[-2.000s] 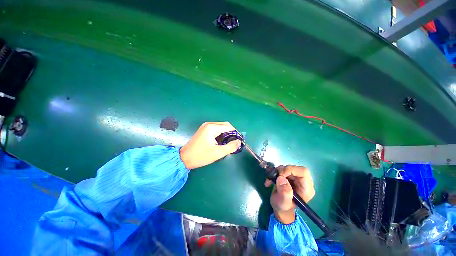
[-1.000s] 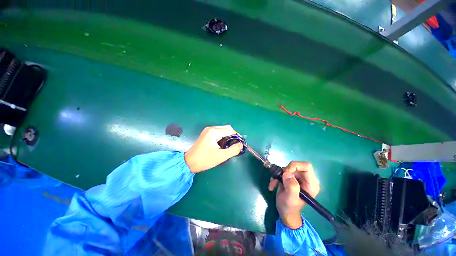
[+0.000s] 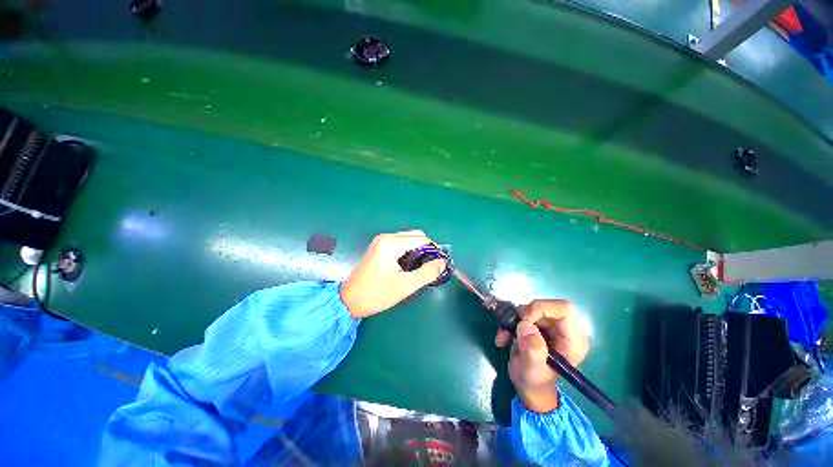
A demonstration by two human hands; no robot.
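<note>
My left hand (image 3: 388,274), bare with a light blue sleeve, holds a round black unit (image 3: 427,262) with a shiny rim just above the green bench. My right hand (image 3: 546,343) grips a soldering iron (image 3: 580,381) with a black handle and black cable. Its thin metal tip points up and left and meets the unit's right edge. Whether the tip touches the unit or sits just in front of it is too small to tell. Fingers cover part of the unit.
A conveyor belt (image 3: 511,109) behind the bench carries spaced black units (image 3: 370,51). A red string (image 3: 598,217) runs to a grey-white post (image 3: 785,262) with a small brownish block (image 3: 704,279). Black ridged boxes stand at right (image 3: 712,365) and left (image 3: 32,173). Another unit (image 3: 69,264) lies far left.
The view has shifted slightly. The belt units sit further left, and another shows at the top left edge. Both hands keep their hold, with the iron tip still at the unit's edge.
</note>
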